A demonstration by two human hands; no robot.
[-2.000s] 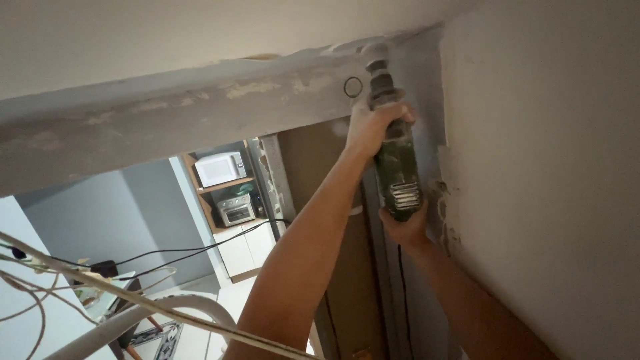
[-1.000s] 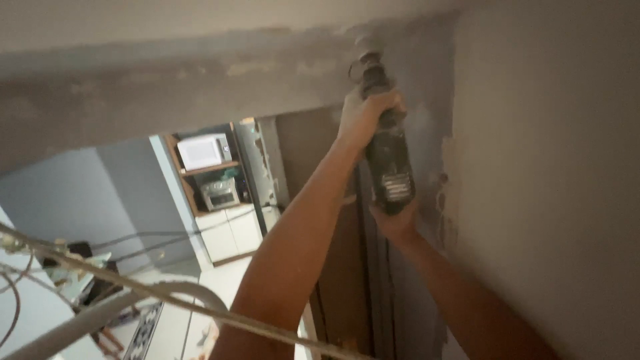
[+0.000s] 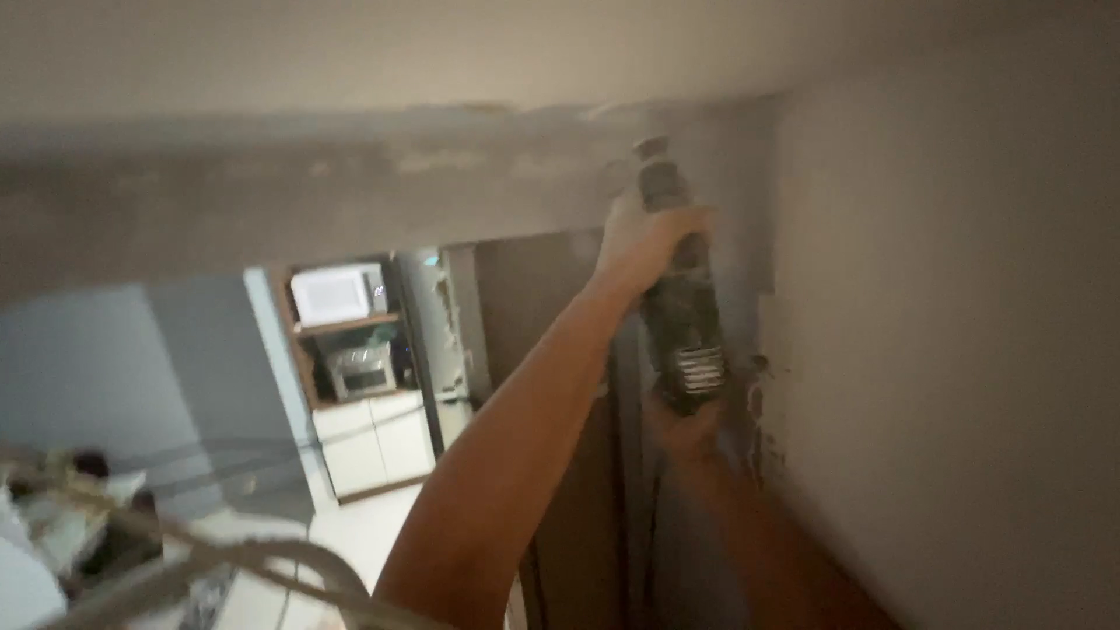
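A dark green corded power tool [image 3: 682, 306], likely a rotary hammer drill, is held upright overhead between both hands. My left hand [image 3: 643, 241] wraps around its upper body, below the collar. My right hand [image 3: 687, 429] grips its lower end, under the pale vent slots. The tool's tip meets or nearly meets the rough plastered beam [image 3: 394, 184] near the corner; motion blur hides the exact contact. A dark ring sits beside the collar. A cord hangs below the tool.
The ceiling [image 3: 350, 52] is close above, and a plain wall [image 3: 945, 332] stands at the right. Pale cables [image 3: 289, 586] and a curved tube [image 3: 306, 556] cross the lower left. Beyond the opening are a microwave [image 3: 337, 295], a toaster oven [image 3: 360, 372] and white cabinets [image 3: 372, 442].
Both hands keep their hold on the tool. The view shifts slightly and is blurrier than two seconds ago.
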